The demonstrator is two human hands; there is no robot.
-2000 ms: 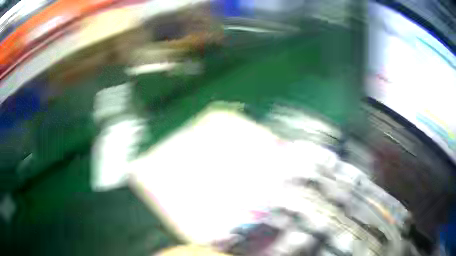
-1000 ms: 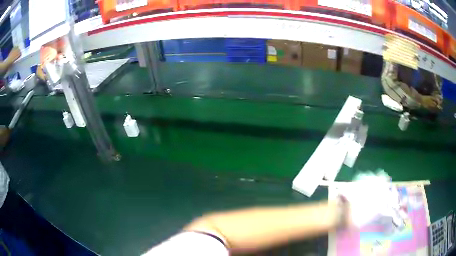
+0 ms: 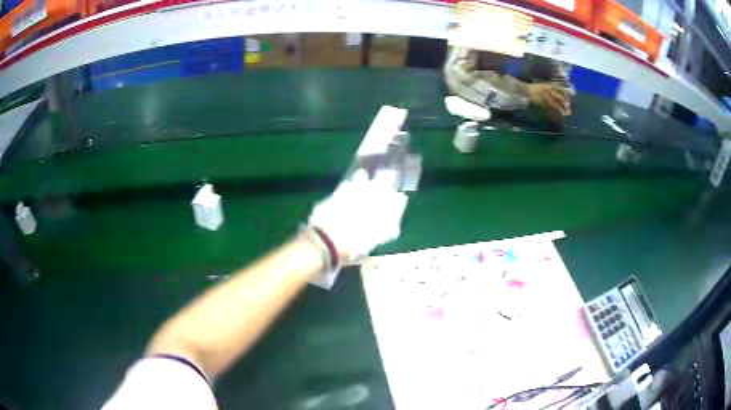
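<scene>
My left hand [image 3: 365, 220], in a white glove, reaches in from the lower left over a long narrow white tray [image 3: 383, 128]. The glove covers the tray's middle, and the near end shows below the wrist. White adapters [image 3: 409, 171] stand at the tray's right side, just beyond my fingers. Glare hides the fingertips, so I cannot tell whether they grip anything. My right hand is out of the picture. A work board with pink-printed paper [image 3: 473, 320] lies right of my left hand.
Loose white adapters [image 3: 207, 208] stand on the green belt [image 3: 280, 172], left and beyond the tray. A calculator [image 3: 621, 324] lies at the board's right edge. Thin black leads [image 3: 553, 390] cross the board's near edge. Another person's arms [image 3: 513, 92] rest across the belt, under a shelf with orange bins.
The view has turned right. My left hand has moved from over the board to the white tray, and the board's paper is uncovered. The calculator and leads now show fully.
</scene>
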